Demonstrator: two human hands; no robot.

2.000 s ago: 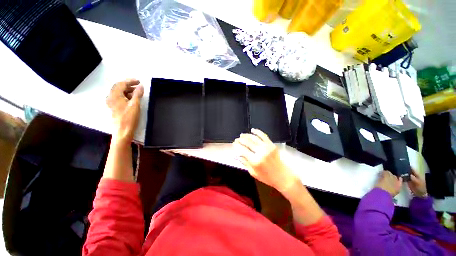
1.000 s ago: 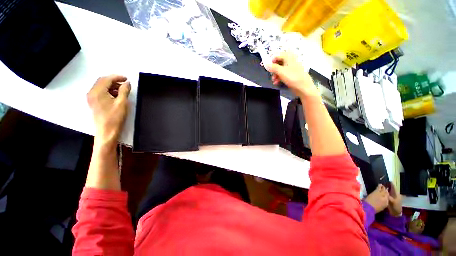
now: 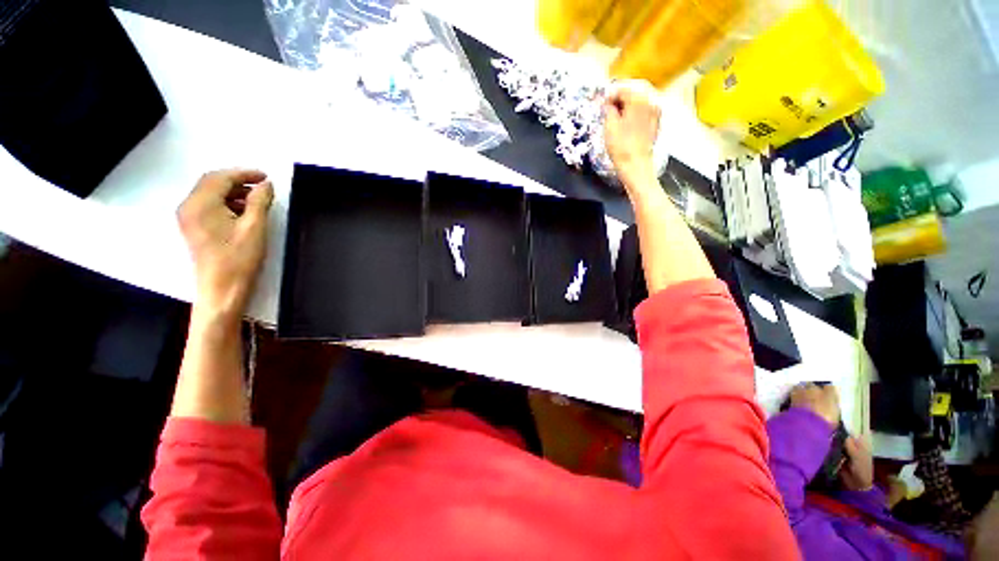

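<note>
Three open black box bases stand side by side at the bench edge. The left base [image 3: 353,252] is empty. The middle base [image 3: 478,287] and the right base [image 3: 553,247] each hold a small white cable, the middle cable [image 3: 457,250] and the right cable [image 3: 575,282]. My left hand [image 3: 227,236] rests on the bench left of the bases, fingers curled, with nothing seen in it. My right hand [image 3: 632,126] is at the pile of white cables [image 3: 548,93], fingers bent together; what lies between its fingertips is unclear.
A clear plastic bag of white items [image 3: 394,77] lies behind the bases. A black insert stack [image 3: 77,93] stands at left. Filled boxes [image 3: 764,310], white cards [image 3: 805,225] and a yellow bag [image 3: 789,82] are at right, near a person in purple sleeves [image 3: 794,444]. A dark carton is below left.
White cables now lie in the middle and right bases, which were empty before. My right hand moved from the bench edge to the cable pile. My left hand shifted slightly with the view.
</note>
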